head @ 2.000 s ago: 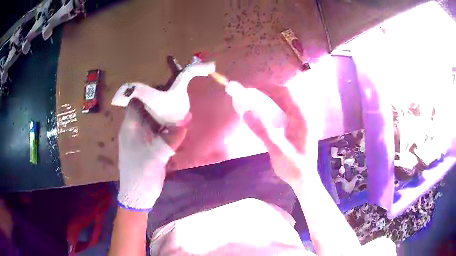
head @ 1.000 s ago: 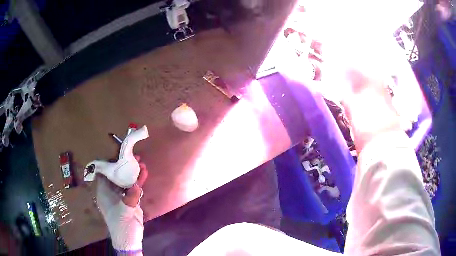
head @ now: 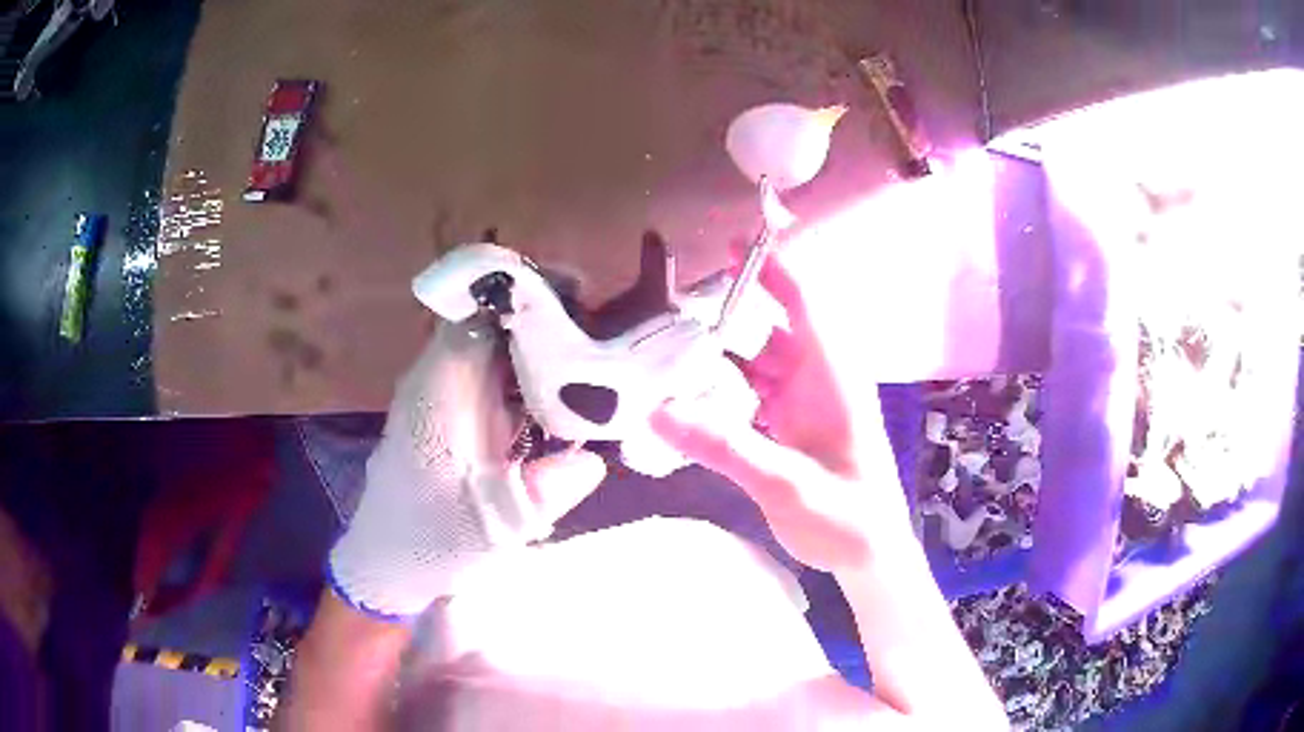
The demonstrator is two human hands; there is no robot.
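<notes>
A white curved toy scooter body [head: 586,350] is held across the front edge of the board, with a dark oval opening in its side. My left hand [head: 443,472], in a white knit glove with a blue cuff, grips its left part. My bare right hand [head: 787,443] grips its right end, thumb on the near side. Glare hides whether a separate trim part is under those fingers. A thin bar with a white tip [head: 742,279] sticks up beside the right fingers. A white glue bottle [head: 777,145] with a yellowish nozzle lies just beyond.
A brown cardboard sheet [head: 429,86] covers the bench. A red labelled packet [head: 282,139] lies left, and a green-yellow marker [head: 80,279] lies farther left. A tan-gold stick [head: 895,115] lies at the right. Blue bins [head: 1073,415] of white parts stand at right in strong glare.
My right hand has come back from the bin at right to the scooter body. The body is turned, larger in view and nearer my lap. The camera view has shifted.
</notes>
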